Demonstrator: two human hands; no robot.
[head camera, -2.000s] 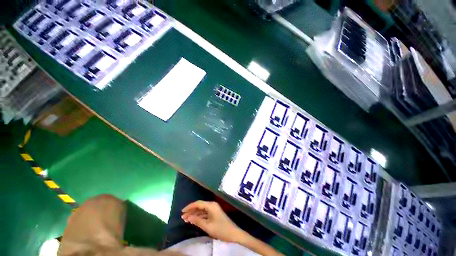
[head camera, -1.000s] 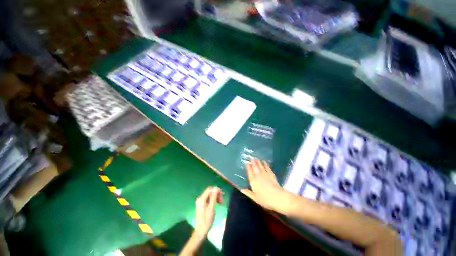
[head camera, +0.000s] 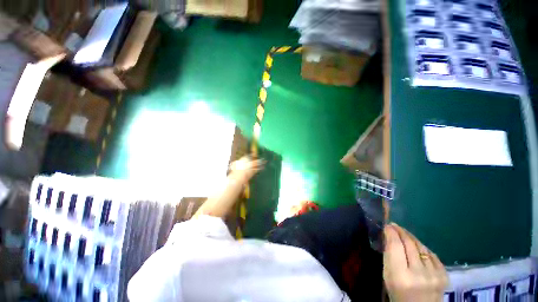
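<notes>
My right hand (head camera: 416, 262), wearing a ring, is at the bench's near edge. Its fingers hold clear film (head camera: 371, 211), which hangs partly over the edge. The dark grid sheet (head camera: 376, 185) lies at the film's far end, across the same edge. My left hand (head camera: 248, 165) is blurred and reaches out over the floor beside a carton; whether it holds anything cannot be told. A long white strip (head camera: 468, 145) lies on the green bench (head camera: 460, 218). A filled tray (head camera: 436, 82) lies beyond it, and another filled tray (head camera: 489, 286) is cut off at the lower right.
A stack of filled trays (head camera: 76, 236) stands at the lower left, near a large glaring white surface (head camera: 177, 153). Cartons (head camera: 330, 66) carry stacked material near the yellow-black floor tape (head camera: 260, 106). More open cartons (head camera: 135, 41) stand at the upper left.
The view has swung left. My right hand has drawn the film and grid sheet to the bench's edge. My left hand has come into view and reached out over the floor.
</notes>
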